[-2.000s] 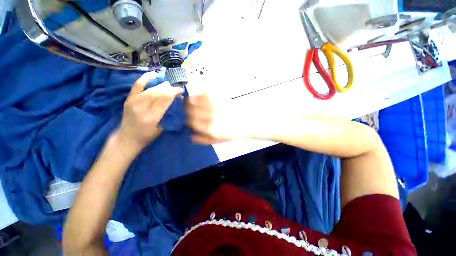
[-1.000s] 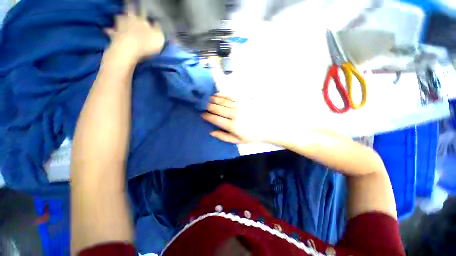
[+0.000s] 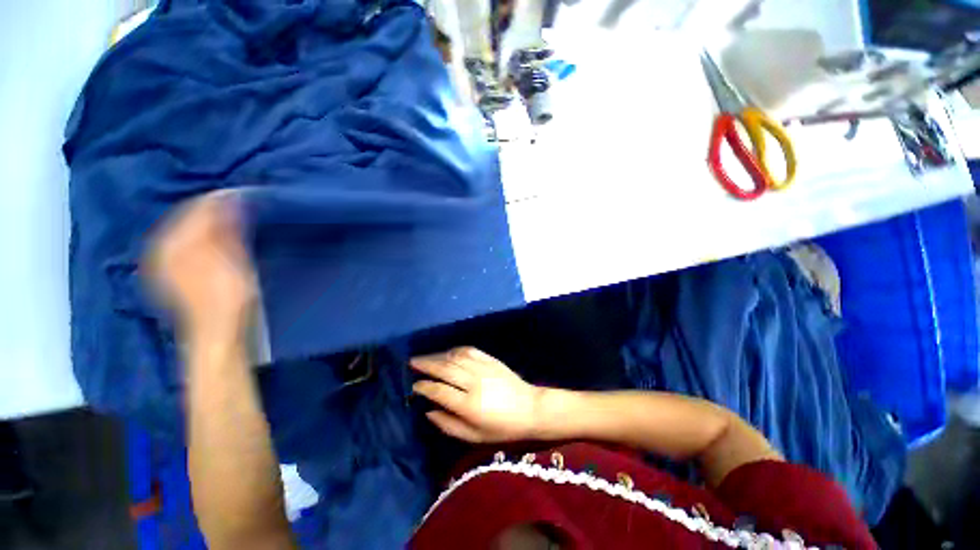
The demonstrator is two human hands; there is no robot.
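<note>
The blue garment piece lies spread on the table left of the presser foot and needle area, and hangs over the front edge. My left hand is blurred at the garment's left part, beside a raised fold; whether it grips the cloth cannot be told. My right hand is below the table's front edge, over my lap, with its fingers apart and nothing seen in it. The knurled metal knob shows beside the needle area.
Scissors with red and yellow loops lie on the white table. Small tools lie at its right end. A blue garment pile hangs at the right beside a blue crate. Another blue crate shows low at left.
My left hand has moved from the machine head down and left. My right hand has left the cloth and dropped below the table edge. The garment now lies clear of the needle, spread at left.
</note>
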